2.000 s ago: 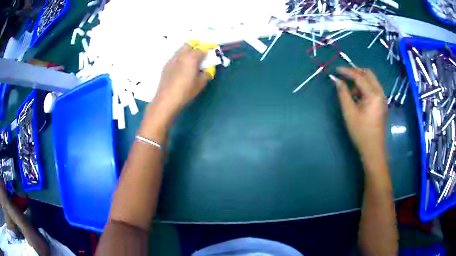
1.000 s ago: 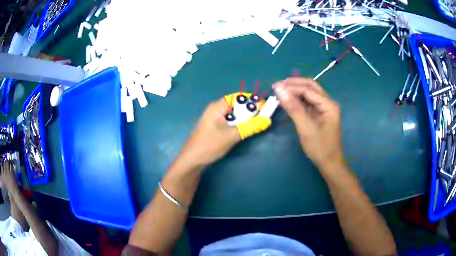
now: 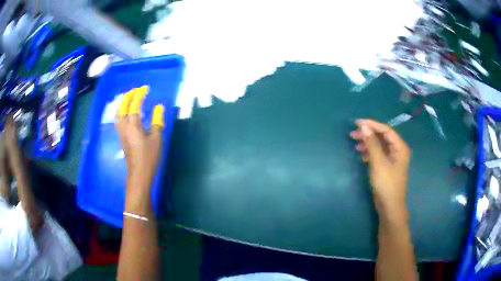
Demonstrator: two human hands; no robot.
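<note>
My left hand (image 3: 138, 140), with yellow finger cots (image 3: 132, 101), is over the left blue tray (image 3: 90, 181). Its fingers are spread. A blurred white piece (image 3: 111, 110), perhaps sleeves, lies in the tray beside the fingertips, partly hidden by them. My right hand (image 3: 389, 156) is above the green bench at the right, fingers loosely curled and apart, with nothing visible in it. The big white sleeve pile (image 3: 263, 33) is overexposed at the back. Blurred wired stems (image 3: 434, 60) lie tangled to its right.
A right blue tray (image 3: 477, 219) of silver tubes stands at the right edge. Another tray of tubes (image 3: 54, 118) is at the far left. A person's arm (image 3: 21, 170) and white sleeve show at the lower left. A pale bar (image 3: 90, 27) crosses the upper left.
My left hand has moved left from mid-bench, where it held white sleeves with dark caps, to over the blue tray, and has opened. My right hand has moved right, away from it. The view has shifted.
</note>
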